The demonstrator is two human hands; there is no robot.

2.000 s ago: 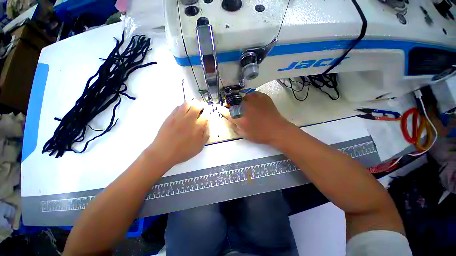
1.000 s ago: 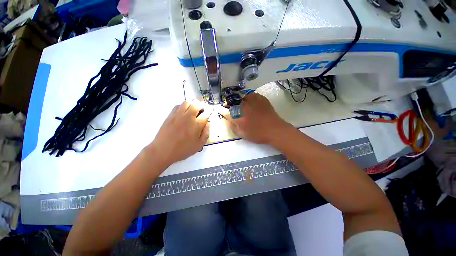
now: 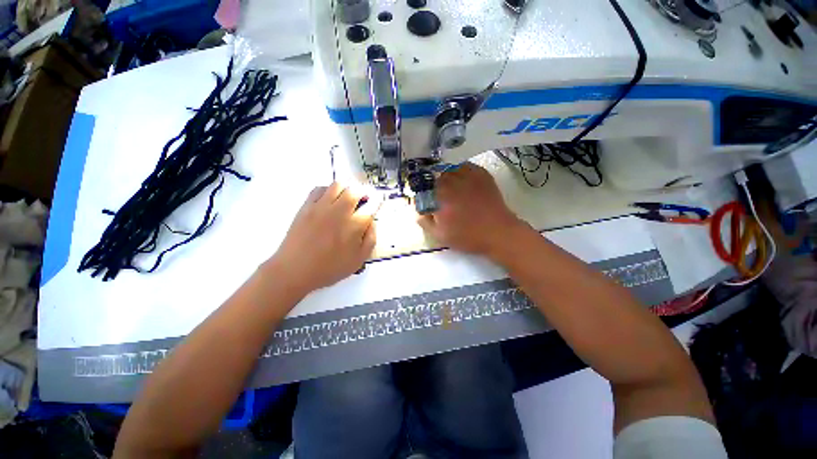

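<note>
My left hand (image 3: 330, 235) rests on the machine bed (image 3: 394, 240) just left of the presser foot, fingers curled down. A bit of dark cord (image 3: 362, 203) shows at its fingertips, so it holds the cord there. My right hand (image 3: 466, 211) is right of the foot, fingers bent and partly behind the machine's metal parts; what its fingertips hold is hidden. The needle area (image 3: 391, 190) between the hands is brightly lit. A loose bundle of black cords (image 3: 175, 184) lies on the table to the left.
The white sewing machine (image 3: 573, 72) with a blue stripe stands at the back. Dark thin loops (image 3: 573, 161) lie under its arm. Small snips (image 3: 667, 213) and orange-handled scissors (image 3: 724, 235) lie at the right. A grey ruler strip (image 3: 394, 318) runs along the front edge.
The view has shifted slightly. My right hand's fingertips have moved a little right, away from the needle area. My left hand stays nearly in place.
</note>
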